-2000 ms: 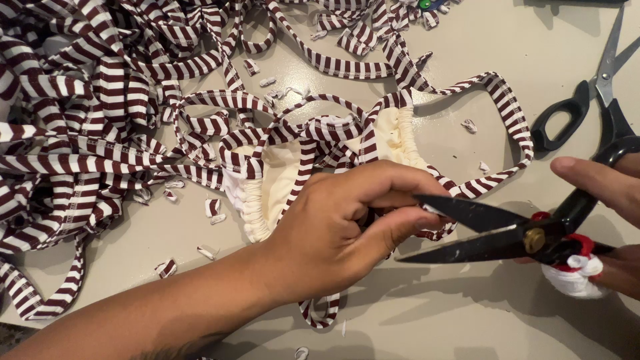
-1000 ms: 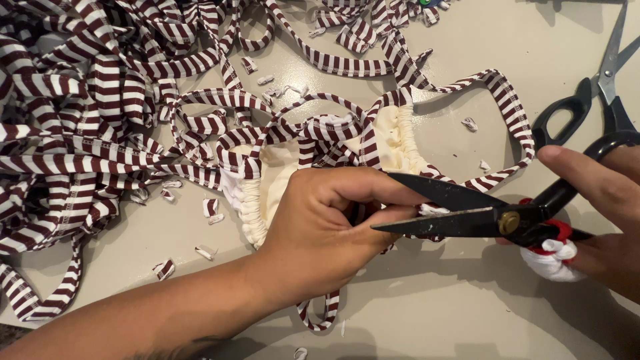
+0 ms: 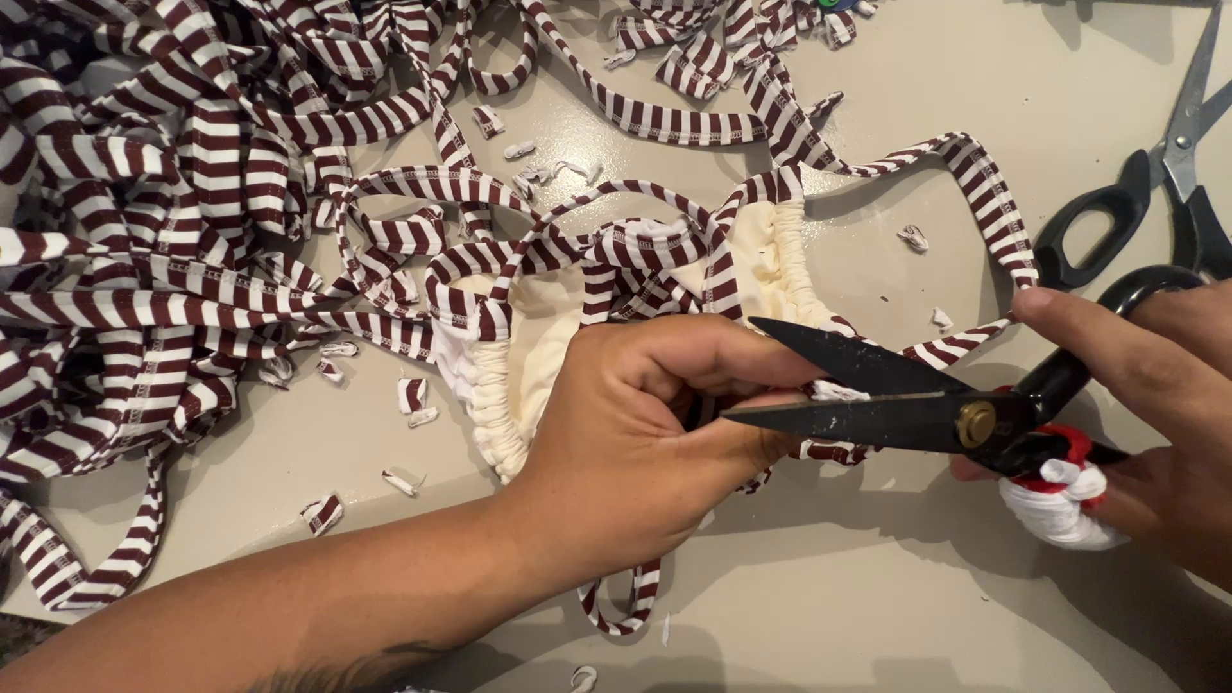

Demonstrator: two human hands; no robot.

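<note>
My left hand [image 3: 645,433] pinches a striped fabric strap of the gathered cream garment [image 3: 549,322] between thumb and fingers; most of the pinched part is hidden. My right hand [image 3: 1145,385] holds black-handled scissors [image 3: 977,423] with a brass pivot, their handle wrapped in red and white material. Their dark blades stand partly apart at my left fingertips, with a small white fabric end [image 3: 837,391] between them. Maroon-and-white striped straps [image 3: 991,192] loop over and around the garment, one running close to my right index finger.
A heap of striped straps [image 3: 212,125] covers the left side. Small fabric scraps [image 3: 412,395] lie scattered on the pale table [image 3: 385,568]. A second pair of scissors [image 3: 1179,154] lies at the right edge, close behind my right hand. Striped pieces [image 3: 693,67] lie at the top.
The scissors in my right hand have moved left, so their blades now lie beside my left fingertips and overlap them in view. My left hand has stayed nearly in place, still pinching the strap.
</note>
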